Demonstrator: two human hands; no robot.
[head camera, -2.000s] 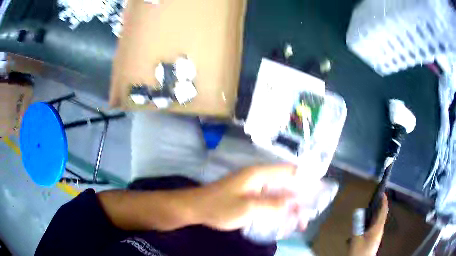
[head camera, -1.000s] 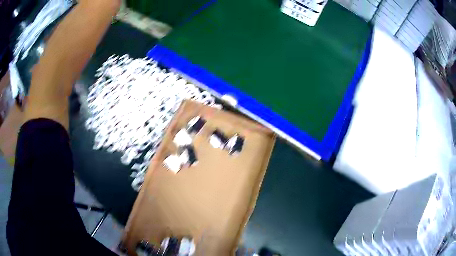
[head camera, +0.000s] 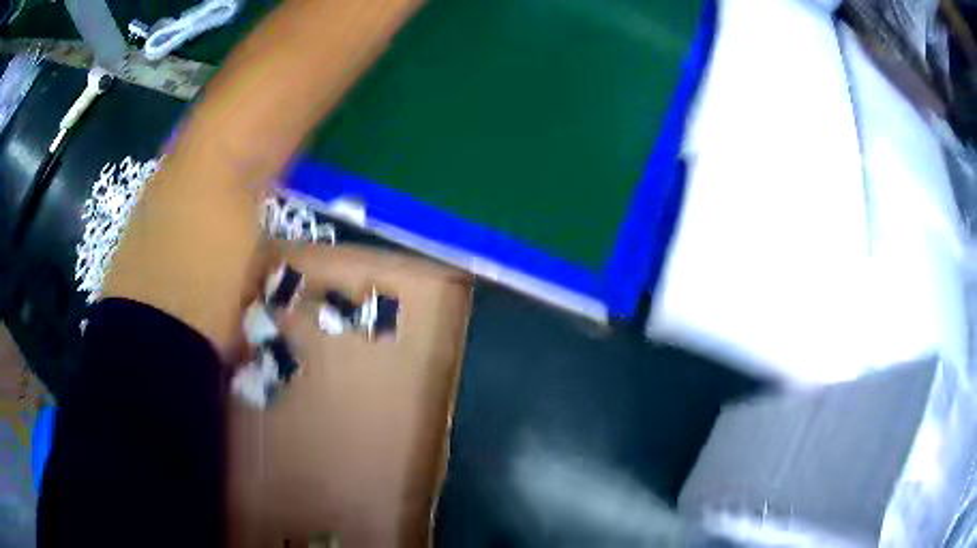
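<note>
My left forearm in a dark sleeve reaches from the lower left up across the bench; my left hand is cut off beyond the top edge. My right hand is out of the picture. Below the arm is a brown cardboard tray (head camera: 354, 450) with several small black-and-white modules (head camera: 380, 314) near its far end. The forearm covers the tray's left side and part of the pile of small white clips (head camera: 104, 219). The green belt (head camera: 514, 118) with a blue edge lies beyond the tray.
A dark shaft with a pale end (head camera: 80, 112) lies at the left. A bundled white cord (head camera: 191, 30) is at the top left. White sheets or wrapping (head camera: 793, 214) lie right of the belt. A grey-white stack (head camera: 814, 450) stands at the lower right.
My left forearm has swung right, now over the clips and the belt's corner. The view has shifted; the white slotted piece on the belt is out of view.
</note>
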